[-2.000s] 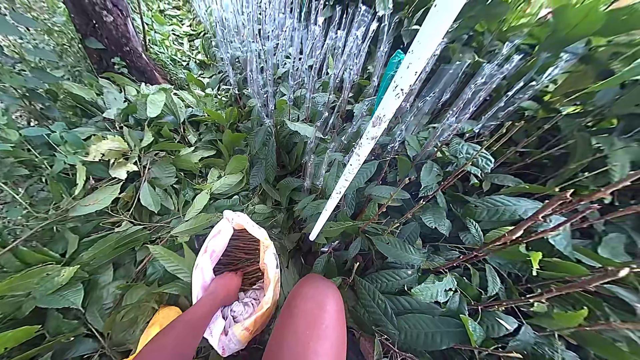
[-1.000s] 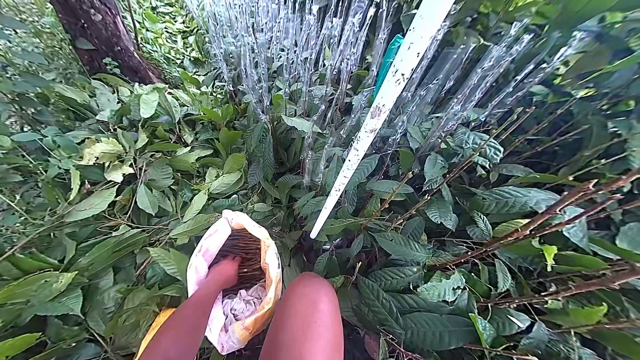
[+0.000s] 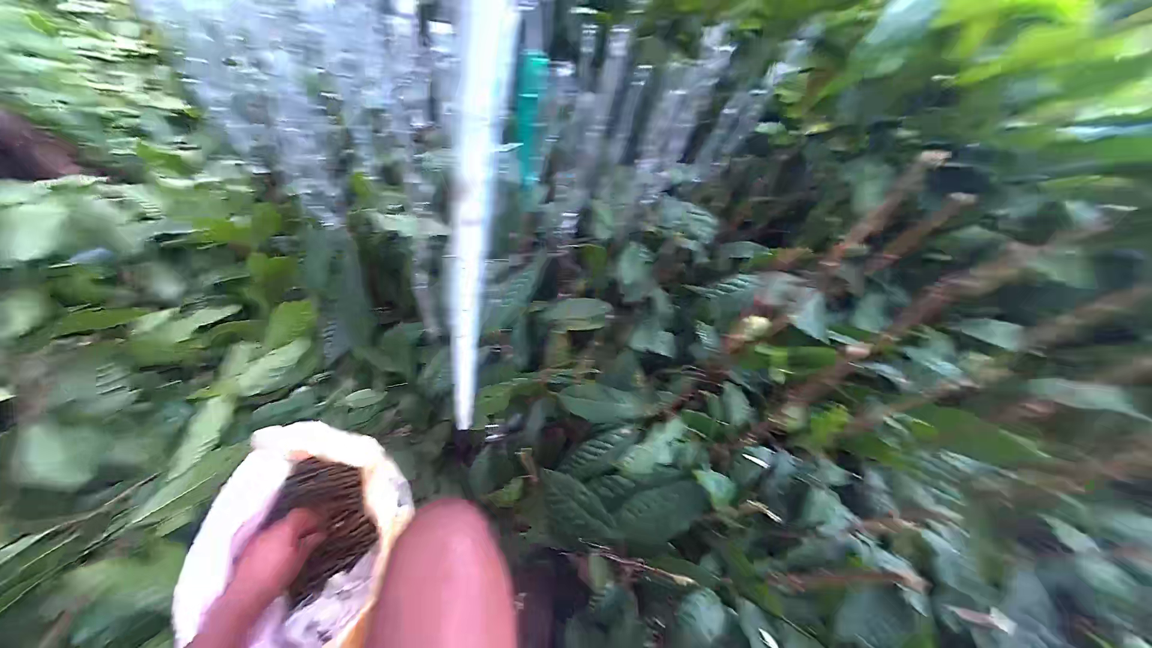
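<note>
My left hand [image 3: 286, 544] reaches into an open sack [image 3: 324, 441] at the lower left, its fingers against a mass of thin brown sticks or stems [image 3: 337, 513]. Blur hides whether it grips any of them. A crumpled pale cloth or plastic [image 3: 337, 607] lies in the sack below the hand. Beside the sack is my bare knee [image 3: 445, 576]. A whitish pole [image 3: 472, 216] slants down from the top, its narrow lower end among leaves just above the knee. My right hand is not in view.
Clear plastic-wrapped stems [image 3: 306, 117] stand in rows at the top, with a green strip [image 3: 531, 117] among them. Leafy plants [image 3: 612, 495] cover the ground. Cut woody branches [image 3: 927, 306] jut in from the right. A tree trunk [image 3: 31, 148] shows at the far left.
The view has swung to the right and blurred. My left hand stays inside the sack throughout.
</note>
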